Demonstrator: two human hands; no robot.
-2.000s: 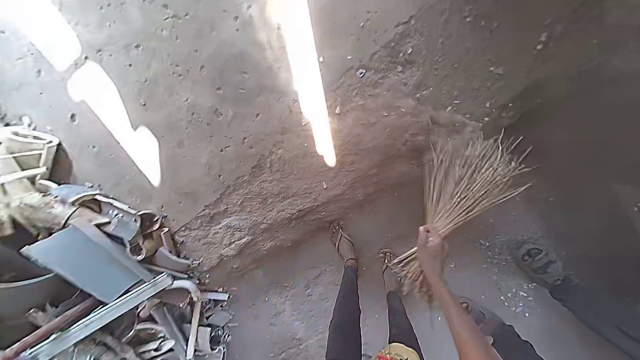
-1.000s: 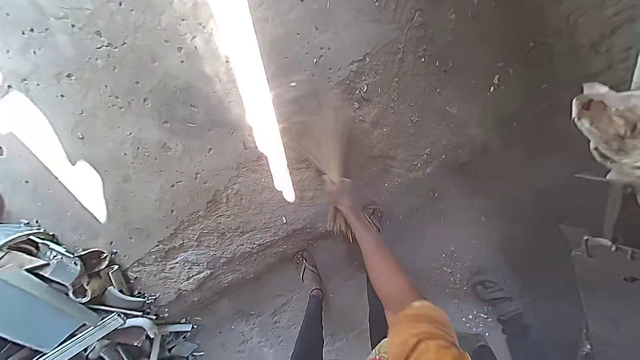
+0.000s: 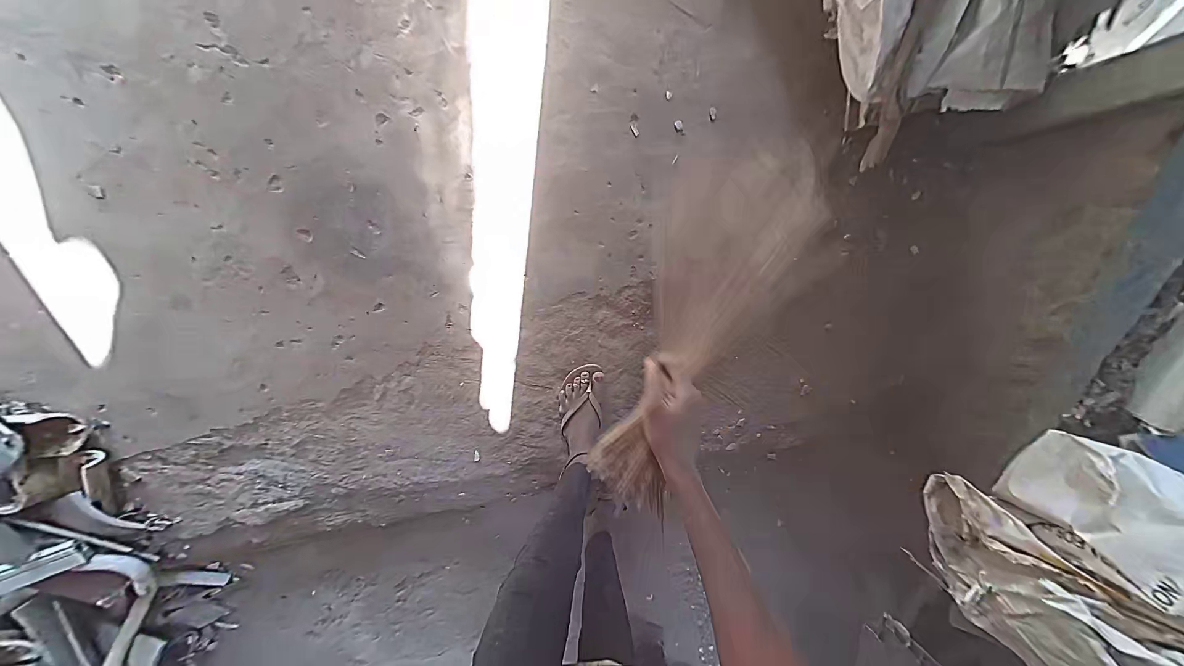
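Observation:
My right hand (image 3: 670, 402) is closed around a broom of thin, stiff straw-like sticks (image 3: 712, 296), gripping it near its bound end. The long sticks fan out away from me over the dusty floor and are blurred by motion, while the short butt ends stick out below the hand, beside my leg. Whether the tips touch the floor I cannot tell. Small pale chips (image 3: 678, 126) lie on the floor beyond the broom, to its upper left. My left hand is out of view.
Scrap pipe and plastic pieces (image 3: 83, 564) are heaped at lower left. Crumpled white sacks (image 3: 1045, 546) lie at lower right, and more sacking (image 3: 962, 55) hangs at upper right. A rough, broken ridge (image 3: 277, 472) crosses the floor. My sandaled foot (image 3: 581, 407) stands left of the broom.
The broom has swung from pointing up-left a second ago to pointing up-right, still in my right hand. The view has shifted, with more sacks showing at right.

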